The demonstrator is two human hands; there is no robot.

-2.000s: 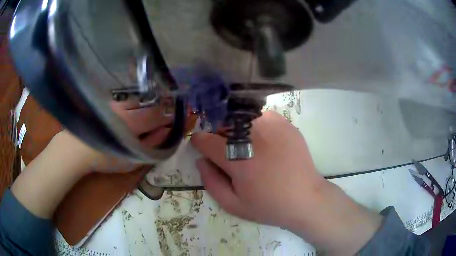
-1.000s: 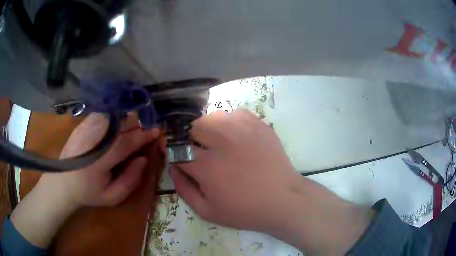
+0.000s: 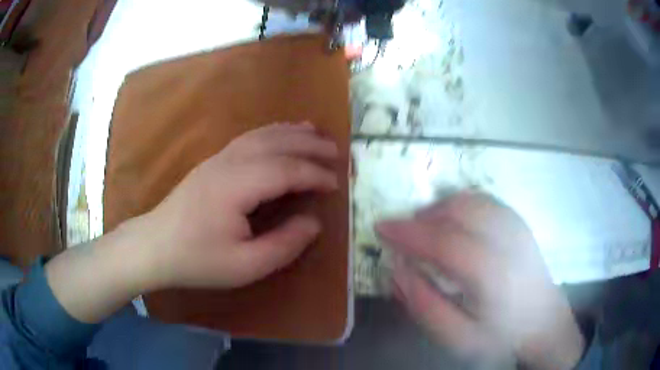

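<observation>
A brown panel [image 3: 174, 130] with rounded corners and a thin white edge lies on the white machine table, its top right corner near the small metal parts under the machine head [image 3: 380, 25]. My left hand [image 3: 239, 209] rests on the panel, fingers apart, thumb and fingertips toward its right edge. My right hand [image 3: 470, 267] is blurred and off the panel, to its right, above the table's front edge. Its fingers are curled; whether it holds anything cannot be told.
The worn white machine table [image 3: 535, 209] extends to the right, with a seam across it. Dark and red snips [image 3: 644, 199] lie at the right edge, partly cut off. Brown material [image 3: 36, 94] shows at the far left.
The view has shifted, so most of the machine head is out of it. The panel now shows nearly whole. My right hand has moved from beside the needle area toward the front edge.
</observation>
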